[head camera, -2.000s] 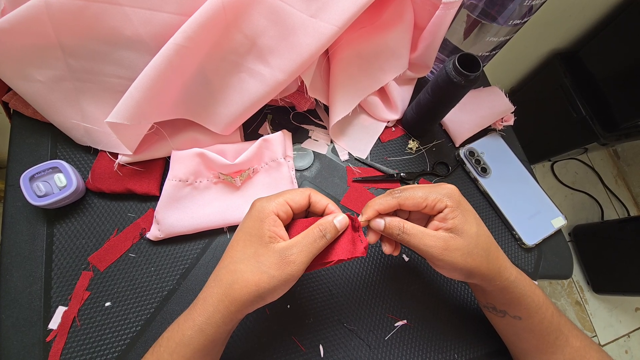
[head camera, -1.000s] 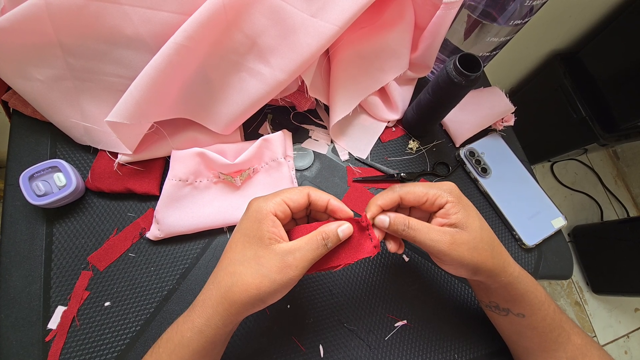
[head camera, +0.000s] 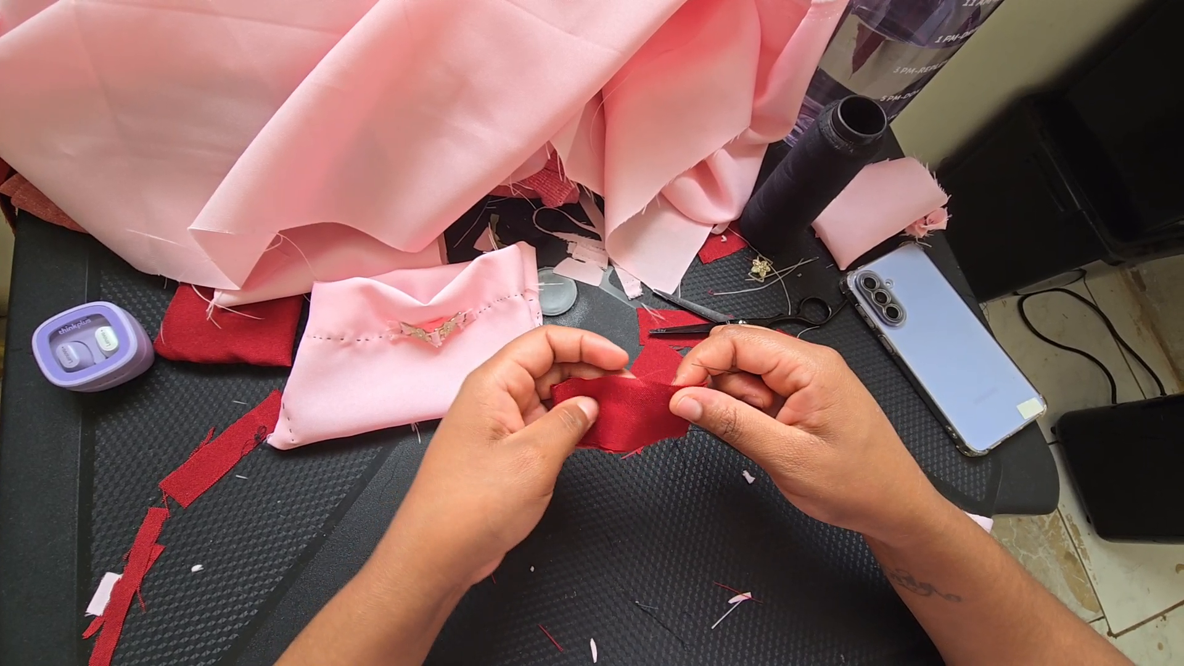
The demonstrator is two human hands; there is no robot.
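A small piece of red fabric (head camera: 634,414) is stretched between my two hands above the black textured table. My left hand (head camera: 518,435) pinches its left edge between thumb and fingers, and my right hand (head camera: 782,416) pinches its upper right corner. No needle can be made out in my fingers. Behind my right hand lie black-handled scissors (head camera: 805,313) over red scraps (head camera: 661,324). To the left of my left hand rests a pink fabric pouch (head camera: 370,388) with a dark running stitch and a gold-coloured trim.
Pink cloth (head camera: 416,111) is heaped at the back. A dark thread cone (head camera: 814,176) stands beside a clear bottle (head camera: 902,55). A phone (head camera: 953,342) lies at right. On the left are a purple earbud case (head camera: 92,347), a red pouch (head camera: 231,326) and red strips (head camera: 222,449).
My hands have moved apart from their close grip on the red fabric's edge. The piece now lies spread between them, with more of its face showing.
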